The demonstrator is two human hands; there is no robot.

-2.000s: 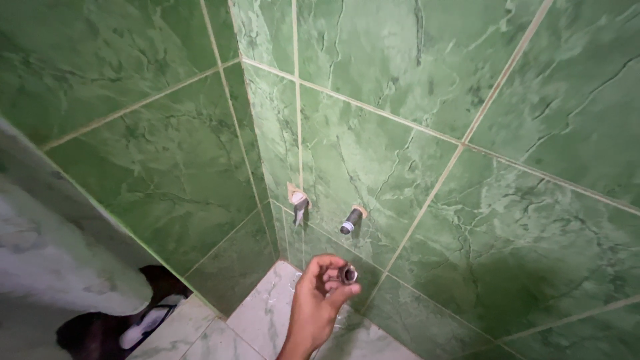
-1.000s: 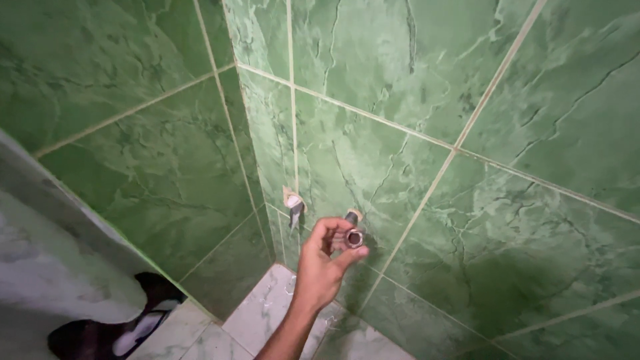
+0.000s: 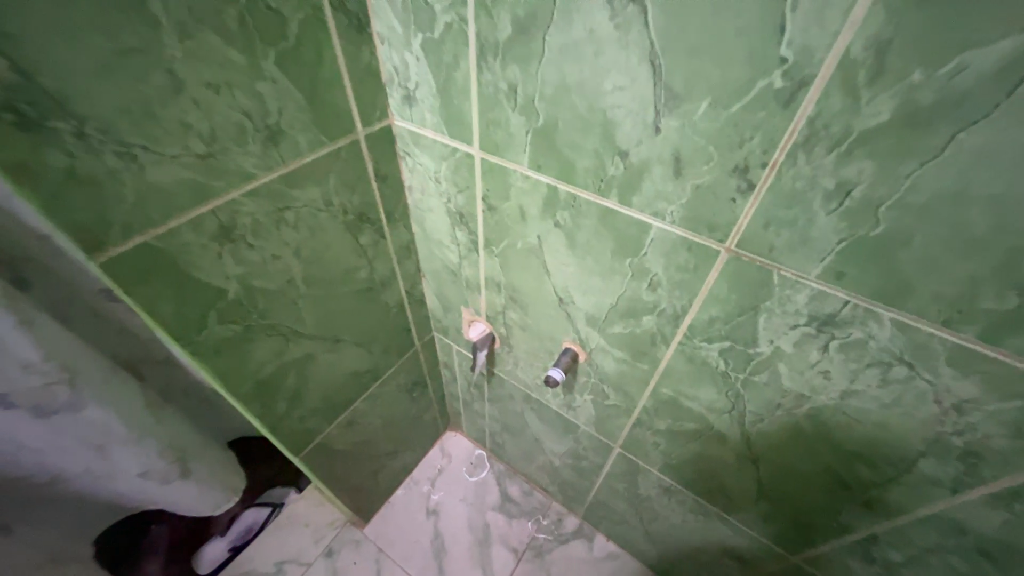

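Neither my left hand nor my right hand is in view. A dark pipe stub (image 3: 563,368) sticks out of the green tiled wall, with a whitish band near its open end and a rough tan hole around its base. To its left, a second pipe stub (image 3: 482,349) comes out of another rough hole; something pale covers its base and a pale shred hangs along it. The small metal ring-shaped fitting seen earlier does not show.
Green marbled tile walls (image 3: 608,288) meet in a corner. White thread-like scraps (image 3: 476,465) lie on the pale tiled floor (image 3: 448,520). At the lower left are a whitish curved surface (image 3: 104,416) and a dark object with a pale part (image 3: 240,532).
The hand that held the small metal fitting near the right pipe stub has left the view, and the fitting with it. Both stubs now show uncovered.
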